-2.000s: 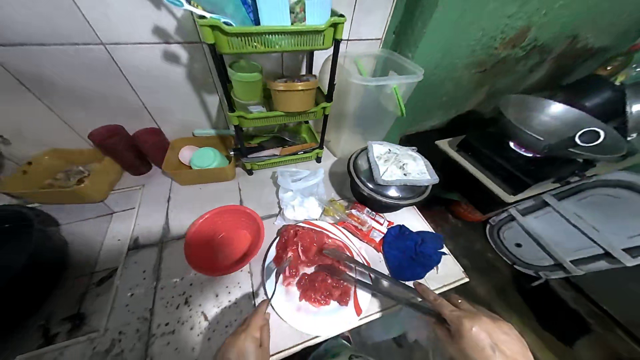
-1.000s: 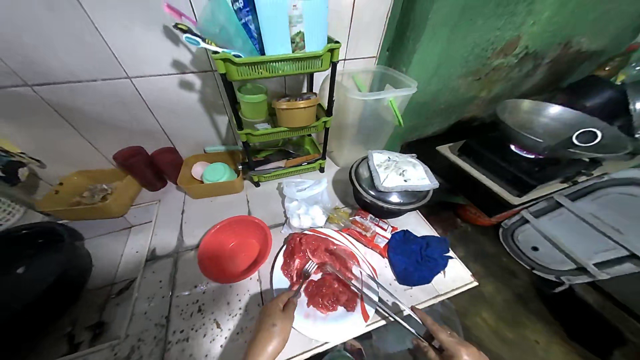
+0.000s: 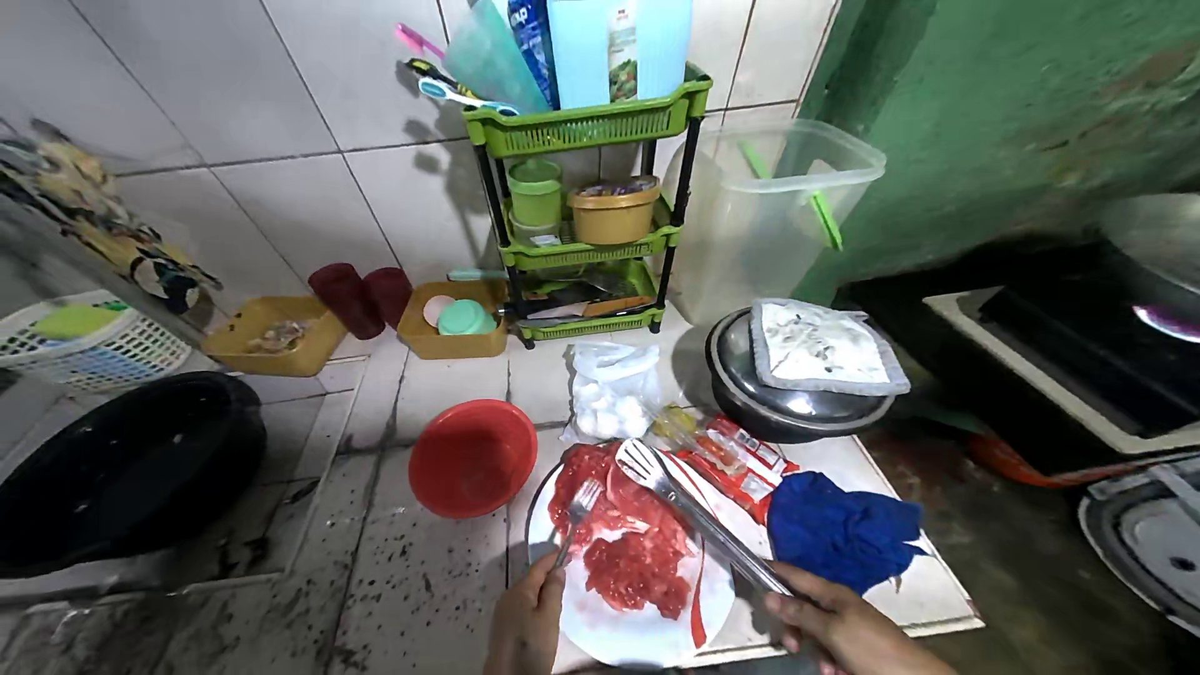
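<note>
Near the counter's front edge, a white plate point(image 3: 600, 630) with red stripes carries raw red meat point(image 3: 637, 572). My left hand point(image 3: 530, 614) grips a metal fork point(image 3: 579, 511), its tines touching the meat at the plate's left. In my right hand point(image 3: 834, 619) is a pair of metal tongs point(image 3: 717, 534); their slotted tip lies over the meat's upper edge. A blue cloth point(image 3: 844, 530) lies beside my right hand. Behind the plate are red packets point(image 3: 745, 464) and a clear plastic bag of white round items point(image 3: 609, 398).
A red bowl point(image 3: 472, 459) stands left of the plate, a lidded pot point(image 3: 797, 403) with a folded cloth point(image 3: 825, 347) behind it at right. A green rack point(image 3: 591, 127) stands at the wall. The stove point(image 3: 1078, 337) has a lit burner at far right; a black basin point(image 3: 131, 469) is at left.
The tongs' tip has moved from among the meat to its upper edge. The fork touches the meat further left than a second ago. The view has shifted right-to-left, showing more of the left side.
</note>
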